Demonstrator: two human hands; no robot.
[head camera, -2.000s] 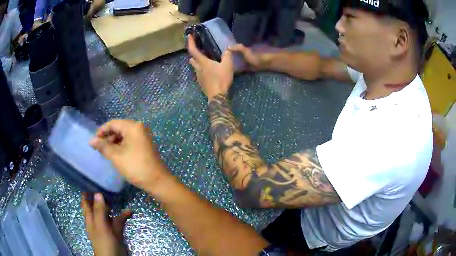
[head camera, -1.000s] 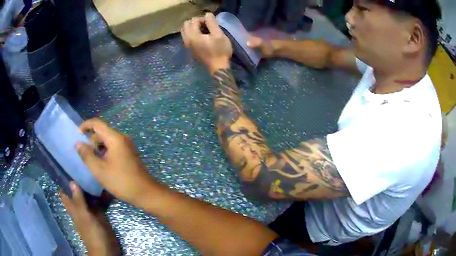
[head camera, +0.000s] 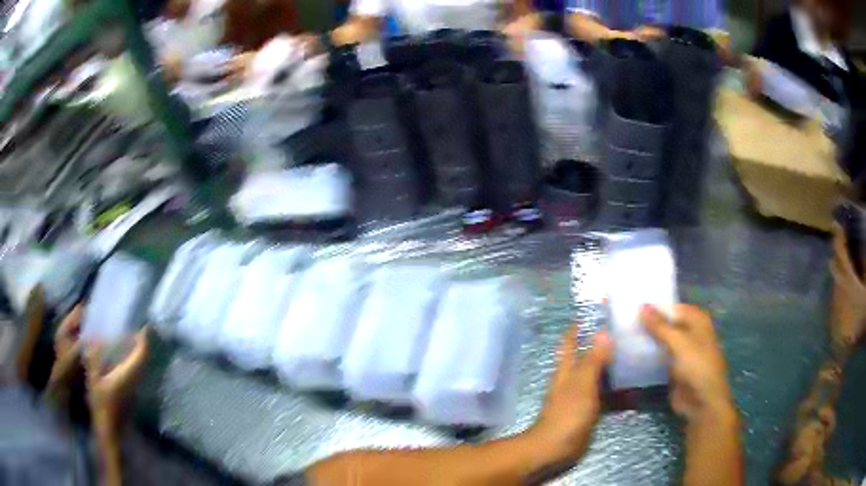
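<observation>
A part-built unit with a frosted white cover and a dark base edge is held upright at right of centre. My left hand grips its left side low down. My right hand grips its right side, with the thumb on the cover's face. Several more units with frosted covers stand in a row to the left. The frame is blurred, so fine detail of the base and any wires cannot be told.
Tall columns of black sleeves stand behind. A single black sleeve and small wired parts lie near them. Cardboard is at the back right. Another person's hands hold a cover at far left; a tattooed arm is at far right.
The view has swung left, bringing in the row of units. The held unit now stands upright, right of centre. My right hand has gone from pinching near the cover's edge to gripping its side.
</observation>
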